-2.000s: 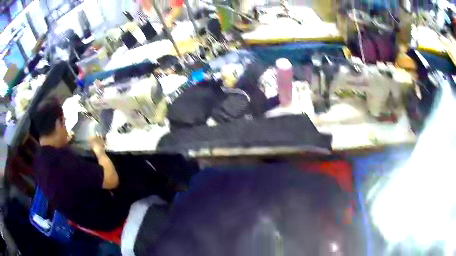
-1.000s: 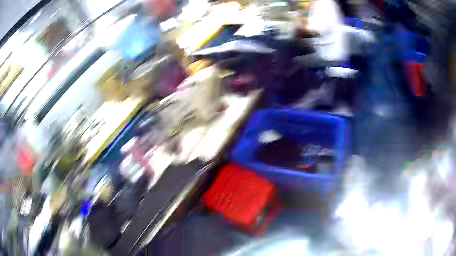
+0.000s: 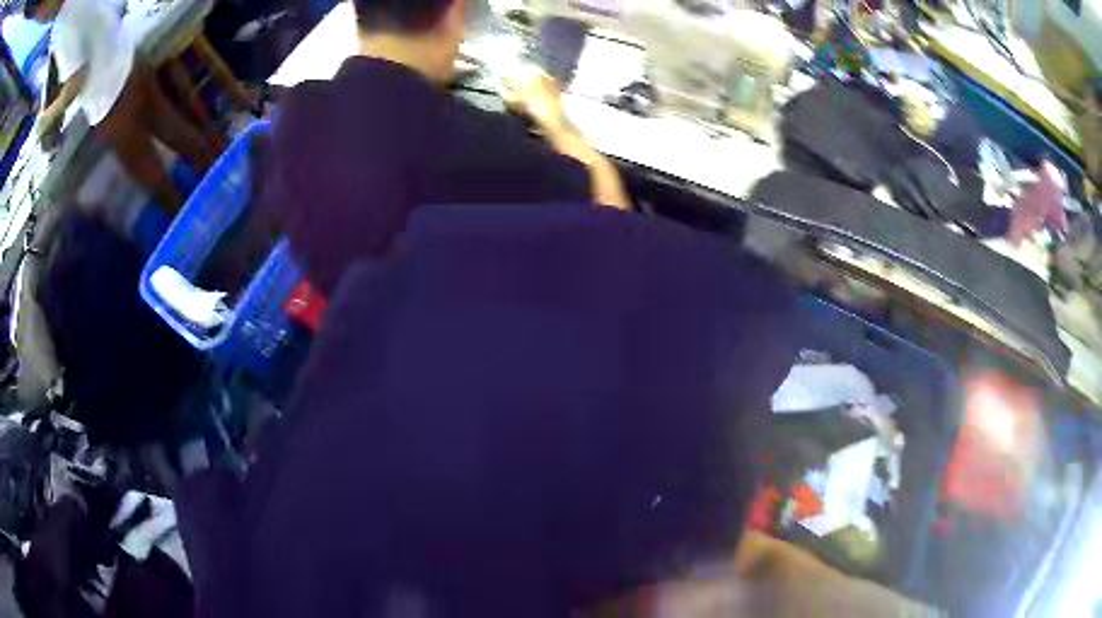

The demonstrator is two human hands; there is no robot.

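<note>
A large piece of dark navy cloth (image 3: 520, 398) fills the lower middle, spread out and raised close to the camera. At the bottom edge, right of centre, a blurred skin-coloured shape that looks like my right hand or forearm (image 3: 798, 582) lies against the cloth's lower right edge. It is cut off by the frame and its fingers cannot be made out, so its grip is unclear. My left hand is not in view; the cloth may hide it.
A person in a dark top (image 3: 375, 157) sits just beyond the cloth at a sewing machine (image 3: 713, 54). A blue crate (image 3: 199, 229) stands left. A bin with white scraps (image 3: 846, 471) is at right, beside a red object (image 3: 993, 447). Cloth heaps (image 3: 73, 531) lie lower left.
The view has swung back left from the blue and red crates to the seated person, who is now nearer. The navy cloth fills the middle again; a skin-coloured shape shows at the bottom.
</note>
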